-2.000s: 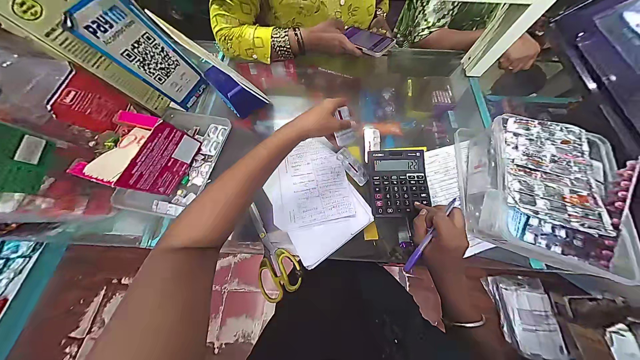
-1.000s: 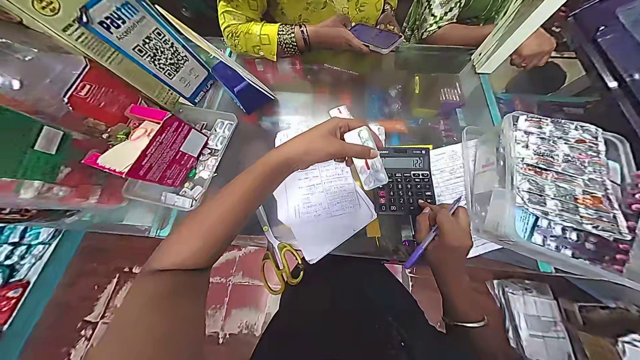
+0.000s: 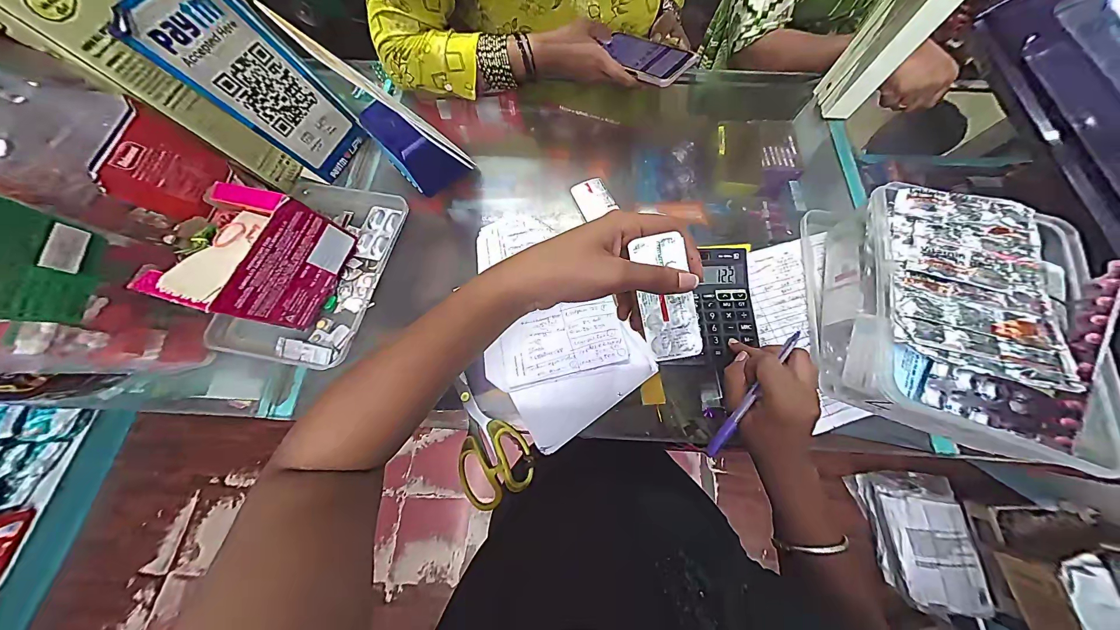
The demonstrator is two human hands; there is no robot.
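My left hand [image 3: 604, 262] holds a silver blister pack of tablets [image 3: 669, 306] between thumb and fingers, over the left edge of a black calculator [image 3: 726, 306]. In my right hand [image 3: 774, 394] is a purple pen [image 3: 752, 398], and a fingertip rests at the calculator's lower keys. Handwritten papers [image 3: 569, 385] lie under and beside my left hand. Another small pack [image 3: 593, 199] lies just beyond it. A ruled sheet with handwriting [image 3: 792, 293] is right of the calculator. Scissors with yellow-green handles [image 3: 494, 455] lie at the counter's near edge, left of the papers.
A plastic tub of blister strips [image 3: 840, 350] stands at right. At left are a tray [image 3: 223, 337] with a pink carton [image 3: 280, 262] and a payment-code stand [image 3: 254, 83]. Across the glass counter [image 3: 560, 122], a person holds a phone [image 3: 649, 58]; another person's hand [image 3: 919, 77] rests nearby.
My left hand has come nearer from farther over the counter, and the blister pack in it is now raised and upright before the calculator. My right hand stays by the keys with the pen.
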